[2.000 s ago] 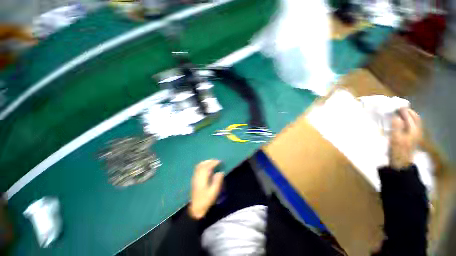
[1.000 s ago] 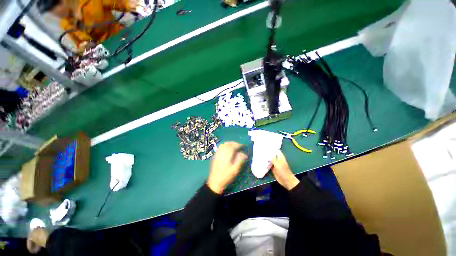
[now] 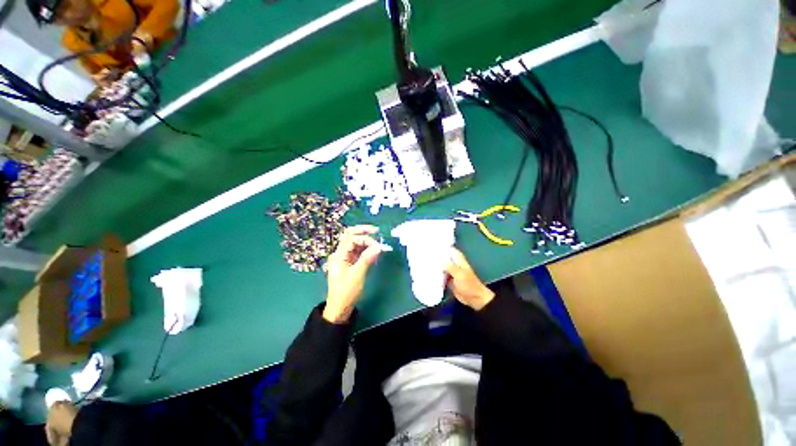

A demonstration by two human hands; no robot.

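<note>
My right hand (image 3: 467, 280) holds a white plastic housing (image 3: 428, 260) upright over the front of the green mat, gripping its right side. My left hand (image 3: 349, 266) is just left of the housing, not touching it. Its thumb and fingertips are pinched on a small white plastic part (image 3: 382, 244). A pile of small metallic parts (image 3: 307, 230) lies left of and behind my left hand. A pile of small white parts (image 3: 375, 178) lies behind it, beside the silver metal box (image 3: 398, 139). The black screwdriver (image 3: 428, 131) hangs over that box.
Yellow-handled pliers (image 3: 490, 223) and a black cable bundle (image 3: 545, 148) lie to the right. A carton of white housings (image 3: 646, 296) stands at right, a translucent sheet (image 3: 707, 87) behind it. A housing with cable (image 3: 181, 299) lies left. Other people are at far left.
Since the first frame, my right hand has come from the carton to the mat with a housing. In the last second, my left hand has pinched a small white part.
</note>
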